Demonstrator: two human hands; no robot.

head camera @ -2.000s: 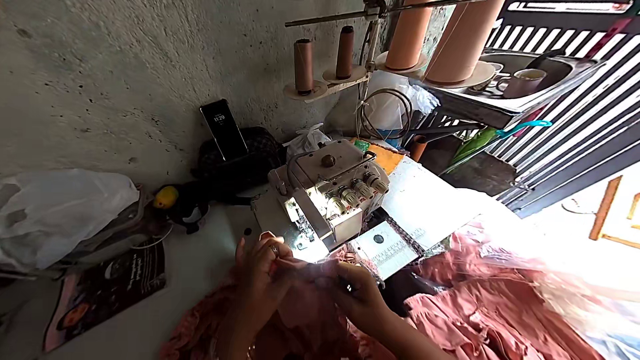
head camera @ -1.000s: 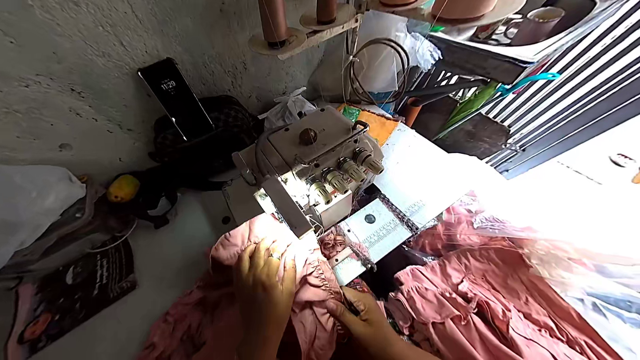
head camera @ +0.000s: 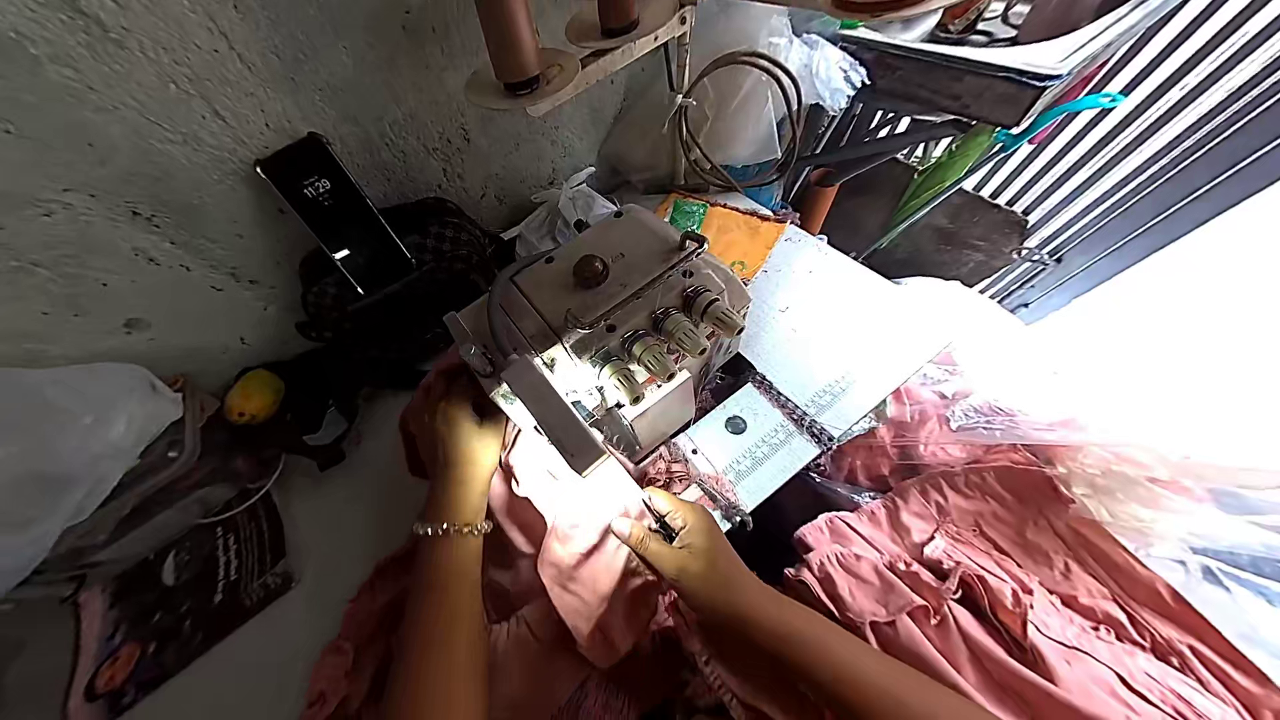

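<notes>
An overlock sewing machine [head camera: 620,300] stands in the middle with its lamp lit. Pink fabric [head camera: 600,580] lies under its front and hangs toward me. My left hand [head camera: 460,440] is at the machine's left side, on the fabric, its fingertips partly hidden behind the machine. In front of the machine, my right hand [head camera: 690,550] pinches the fabric's edge between thumb and fingers, with a small dark object [head camera: 660,525] at the fingertips that I cannot make out. More pink fabric [head camera: 980,570] is heaped at the right, beside the metal plate with ruler markings [head camera: 755,440].
A phone [head camera: 335,215] leans on a dark bag [head camera: 440,240] by the wall. A yellow fruit [head camera: 254,396], a white plastic bag [head camera: 80,450] and a printed booklet [head camera: 190,600] lie left. Thread cones [head camera: 510,40] stand above; a coiled cable [head camera: 740,120] hangs behind.
My left hand has moved from the fabric before the machine to the machine's left side. My right hand stays near the front, on the fabric. Two seconds ago both hands were together before the machine.
</notes>
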